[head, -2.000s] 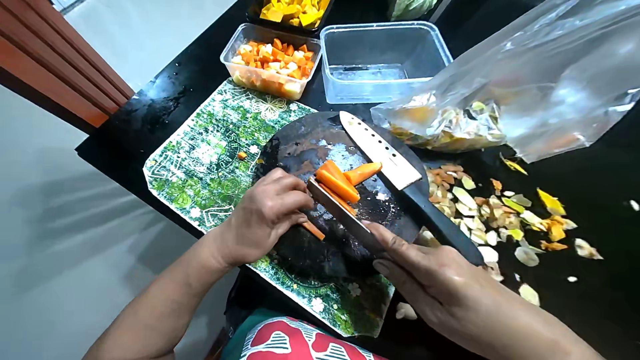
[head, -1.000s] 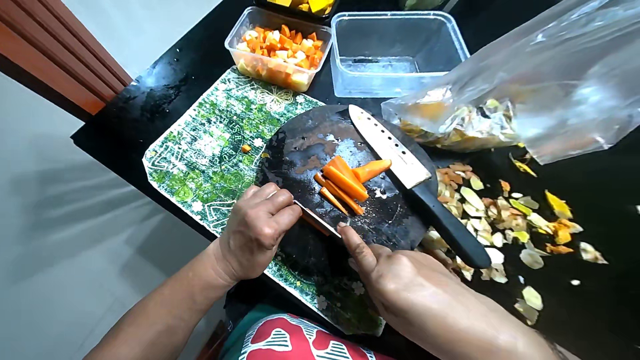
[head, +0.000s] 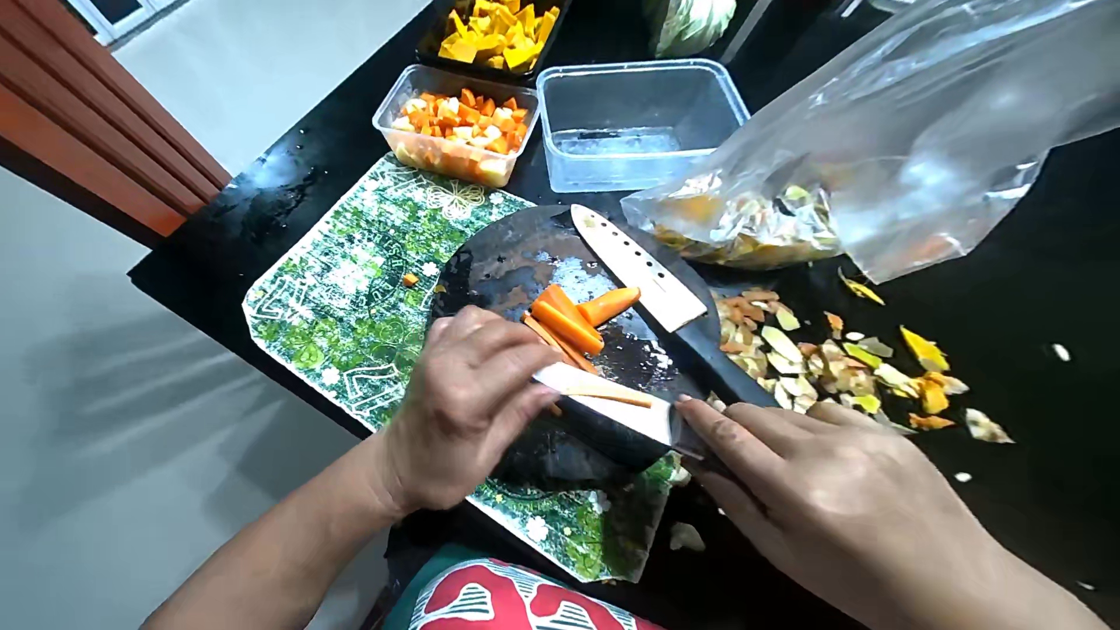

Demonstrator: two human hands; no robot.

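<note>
My right hand [head: 814,490] grips the dark handle of a kitchen knife [head: 612,407], whose blade lies tilted over the near side of a round dark chopping board [head: 499,262]. A thin carrot strip rests along the blade. At the blade's tip my left hand [head: 472,402] has its fingers curled; whether they pinch anything is hidden. Carrot pieces [head: 569,322] lie just beyond the blade, thin sticks beside thicker ones. A second knife [head: 639,271], with a holed white blade and dark handle, rests on the board's right side.
Beneath the board is a green patterned placemat [head: 341,289]. Behind stand a tub of diced vegetables [head: 455,157], a clear plastic container [head: 643,171] and a black tray of yellow pieces [head: 499,35]. A plastic bag of peelings [head: 752,236] and loose peels [head: 822,367] lie at right; cabbage [head: 691,26] is behind.
The knife blade has turned from edge-down to a flatter tilt, showing its broad side with a carrot strip on it. My right hand has moved to the right, away from my left.
</note>
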